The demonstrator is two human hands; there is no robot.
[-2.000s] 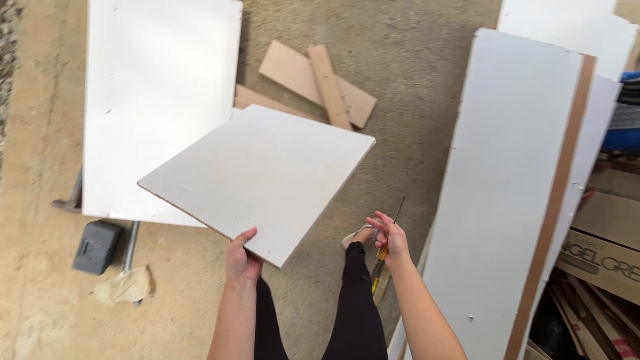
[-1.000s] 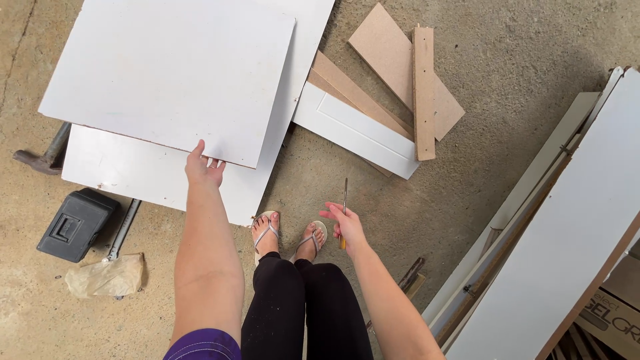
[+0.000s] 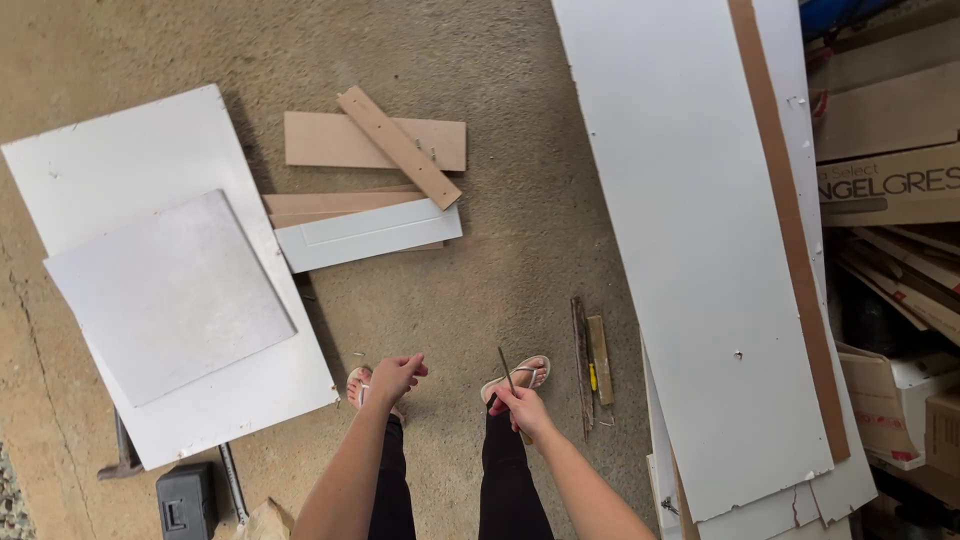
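Observation:
My left hand is empty, fingers loosely curled, above my left foot. My right hand holds a thin screwdriver, its dark shaft pointing up and its yellowish handle mostly hidden by the palm. On the left, a smaller white panel lies on a larger white panel. Beside them are a white grooved drawer front, brown fibreboard strips and a narrow drilled board lying across one strip.
Long white panels are stacked at right, next to cardboard boxes. A hammer, a black plastic case and a metal bar lie lower left. Wood pieces and a yellow-handled tool lie right of my feet.
My left hand has let go of the smaller white panel, which now rests on the larger one, and has come back toward my feet. The screwdriver stays in my right hand. The view has shifted.

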